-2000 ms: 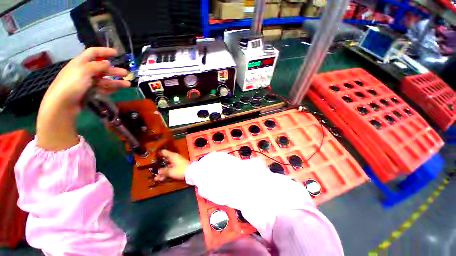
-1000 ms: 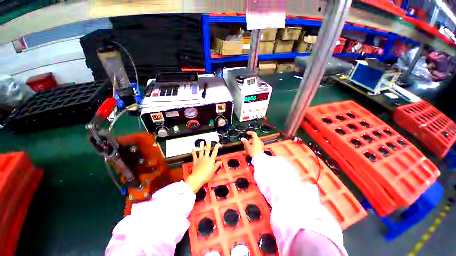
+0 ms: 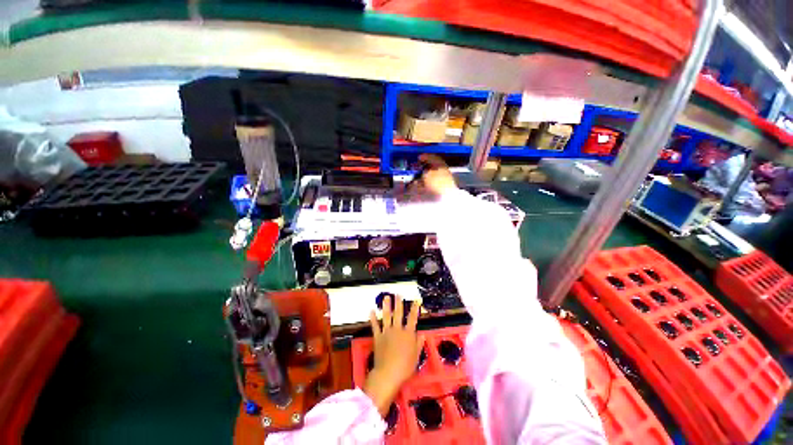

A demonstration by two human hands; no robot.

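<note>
My left hand (image 3: 396, 348) is palm down with its fingers apart, over the upper left of the red-orange tray (image 3: 454, 334). Its fingertips reach the white strip (image 3: 348, 304), beside a black round unit (image 3: 383, 300). My right hand (image 3: 437, 180) is stretched far forward above the back right of the black-fronted controller (image 3: 361, 262); it is small and blurred, and what its fingers hold cannot be told. More black round units (image 3: 429, 412) sit in the tray pockets. My right sleeve hides much of the tray and the power supply.
The toggle clamp with red grip (image 3: 263, 243) stands on its orange-brown base (image 3: 304, 365) at left. A keyed calculator (image 3: 346, 206) lies on the controller. Filled trays (image 3: 687, 335) are stacked right, past a metal post (image 3: 639, 148). Red trays (image 3: 30, 348) and a black tray (image 3: 122, 191) are left.
My right hand has moved from the row of units forward and up over the controller. My left hand remains near the white strip. The view has tilted up, showing more of the overhead shelf.
</note>
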